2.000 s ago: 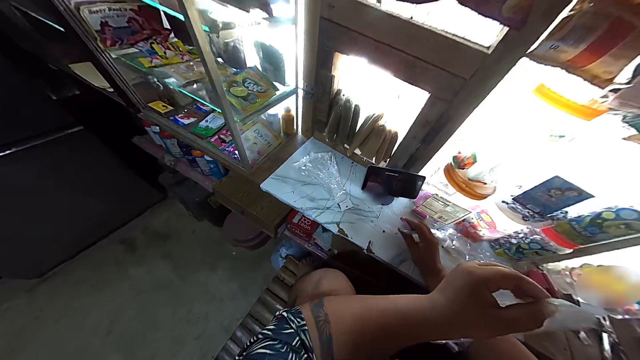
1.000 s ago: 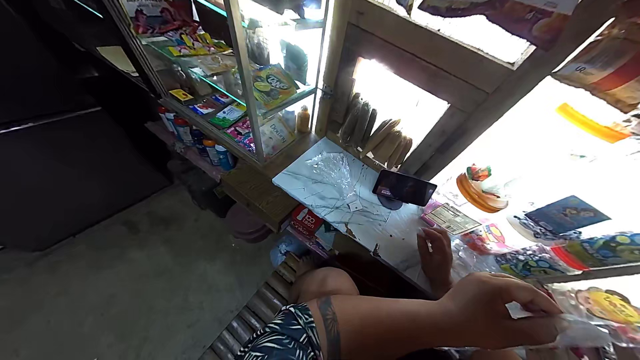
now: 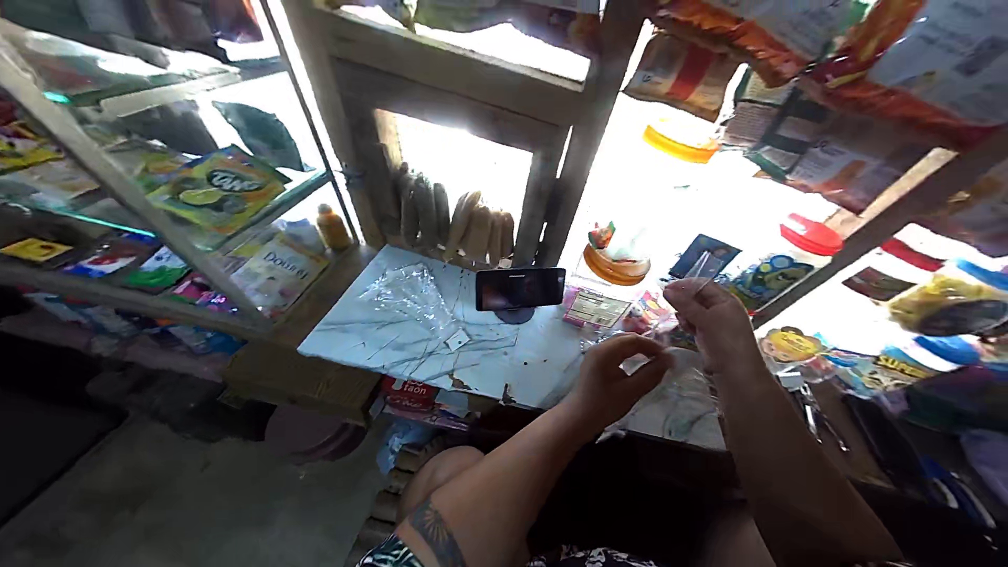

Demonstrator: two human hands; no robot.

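Note:
My left hand [image 3: 622,374] is over the right part of the marble-patterned counter [image 3: 504,354], thumb and forefinger meeting at a thin clear plastic bag [image 3: 689,386]. Above and to its right, my right hand [image 3: 709,315] pinches a piece of clear plastic [image 3: 709,268] that points upward. Whether both pieces are one bag I cannot tell. A bundle of clear plastic [image 3: 409,295] with a small white tag lies on the left of the counter. Behind it, a black smartphone [image 3: 520,289] leans sideways on a round dark stand.
Glass shelves with sachets [image 3: 228,189] and a small orange bottle [image 3: 332,227] stand at the left. Lidded plastic jars [image 3: 618,264] line the back right, below hanging snack packs [image 3: 685,75]. Scissors [image 3: 819,409] lie at the right. A wooden window frame [image 3: 465,63] rises behind the phone.
The view has moved to the right and closer. My hands are now near each other above the counter; before, one reached to the far right with clear plastic while the other rested by the phone.

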